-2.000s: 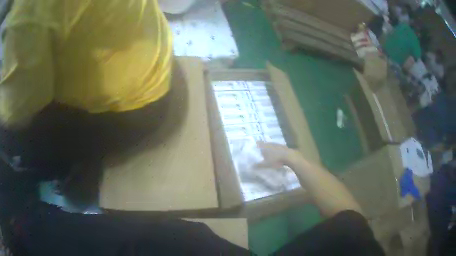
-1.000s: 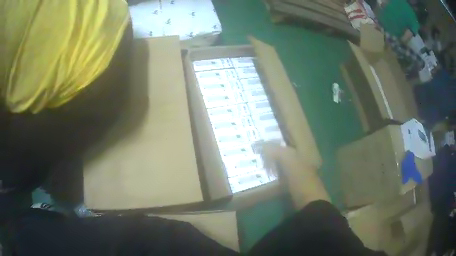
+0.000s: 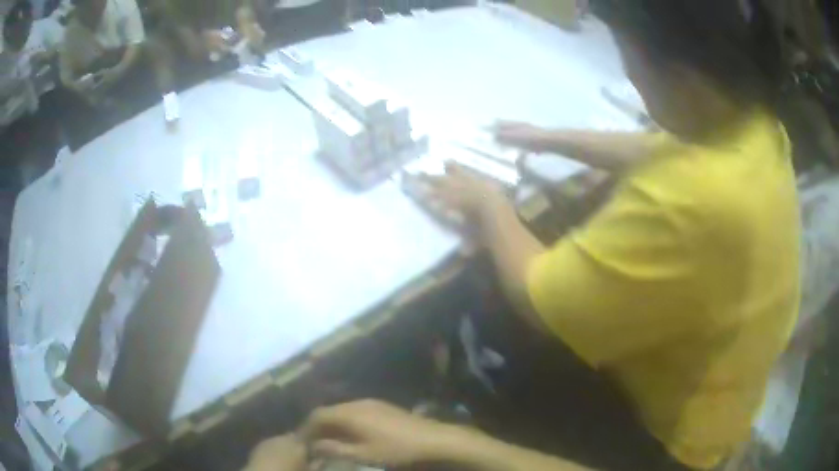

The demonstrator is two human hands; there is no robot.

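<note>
My right hand (image 3: 363, 430) is at the bottom centre, in front of the table edge, its fingers bent. My left hand (image 3: 276, 454) is beside it, cut off by the bottom edge. The hands are close together and blurred; I cannot tell whether they hold anything. Beyond them on the white-topped table (image 3: 308, 267) stands a stepped stack of white boxes (image 3: 354, 138). A long brown cardboard box (image 3: 170, 317) with white contents stands at the left. Smaller white boxes (image 3: 213, 184) lie behind it.
A person in a yellow shirt (image 3: 681, 276) sits close on the right, hands on white boxes beside the stack. A tape roll (image 3: 57, 359) and white label sheets (image 3: 83, 432) lie at the left edge. Other people (image 3: 97, 41) are at the table's far side.
The view has swung from the floor carton of white boxes to the table. My right hand, earlier over that carton, is now near my left hand at the bottom.
</note>
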